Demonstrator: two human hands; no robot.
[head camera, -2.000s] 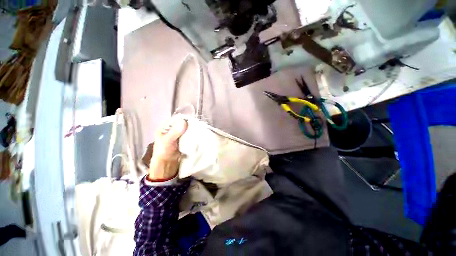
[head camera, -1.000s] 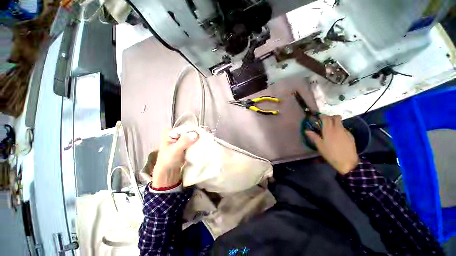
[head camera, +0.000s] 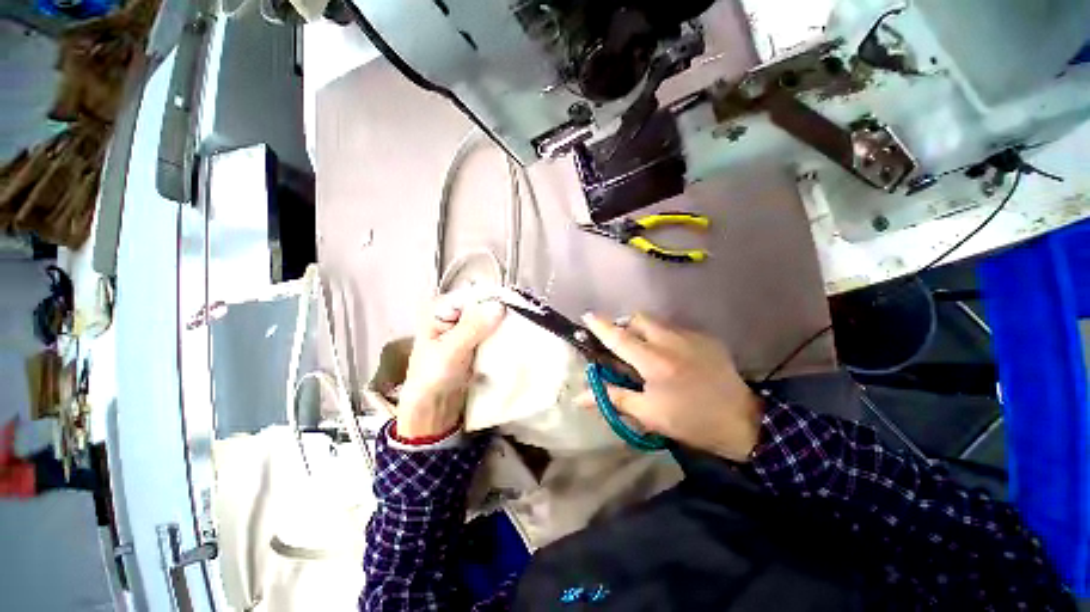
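My left hand grips the upper edge of a cream bag that rests on my lap at the table's front edge. Thin cream handles loop up from the bag onto the board. My right hand holds scissors with green-teal loops. The dark blades point left along the bag's top edge, with their tips close to my left fingertips. Whether the blades touch thread or fabric cannot be told. Pliers with yellow handles lie on the board below the machine's dark block.
The sewing machine stands at the top, with a dark block over the pinkish-grey board. Another cream bag lies at lower left. A blue bin and a dark round bin are at right.
My right hand came into view, took hold of the scissors on the board and brought them left to the bag's edge. The pliers now lie separate from the scissors, nearer the machine block.
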